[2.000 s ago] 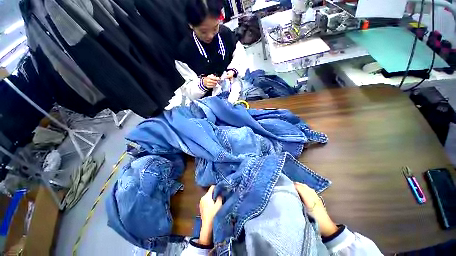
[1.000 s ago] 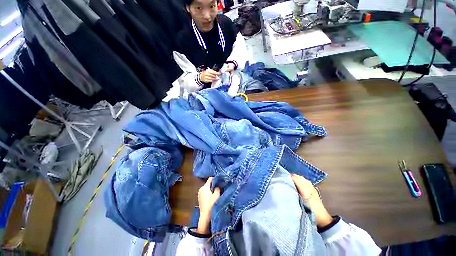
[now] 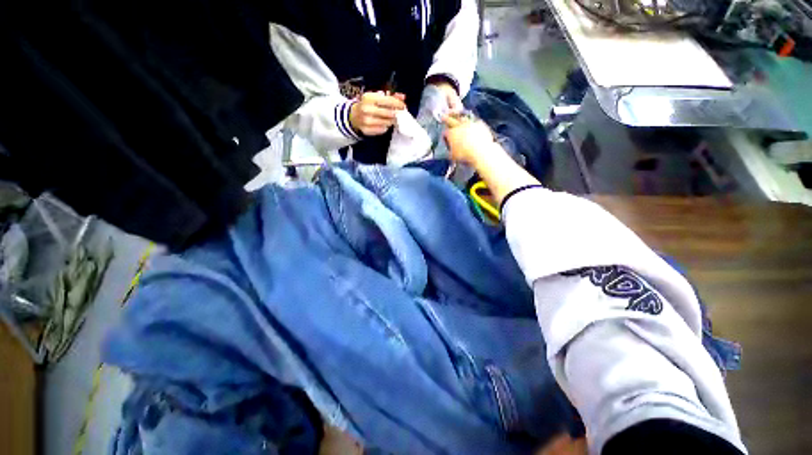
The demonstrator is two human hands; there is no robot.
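Mid-blue denim jackets (image 3: pixel 329 307) lie heaped in front of me, with pale stitching. My right hand (image 3: pixel 467 140) reaches far forward over the heap, its fingers closed on the edge of a pale denim piece (image 3: pixel 410 139) beside the coworker's fingers. The exact grip is small and blurred. A small blurred skin-toned patch, perhaps part of my left hand (image 3: pixel 565 446), shows at the bottom edge; what it does is hidden.
A coworker (image 3: pixel 378 111) stands across the heap, holding the pale piece with both hands. A yellow loop (image 3: pixel 483 203) lies under my right forearm. Dark garments (image 3: pixel 133 107) hang at left. A brown table (image 3: pixel 766 267) and a white machine table (image 3: pixel 650 58) are at right.
My right hand has let go of the near jacket and moved forward to the coworker's pale piece. The view has moved closer to the heap. My left hand has nearly left the picture.
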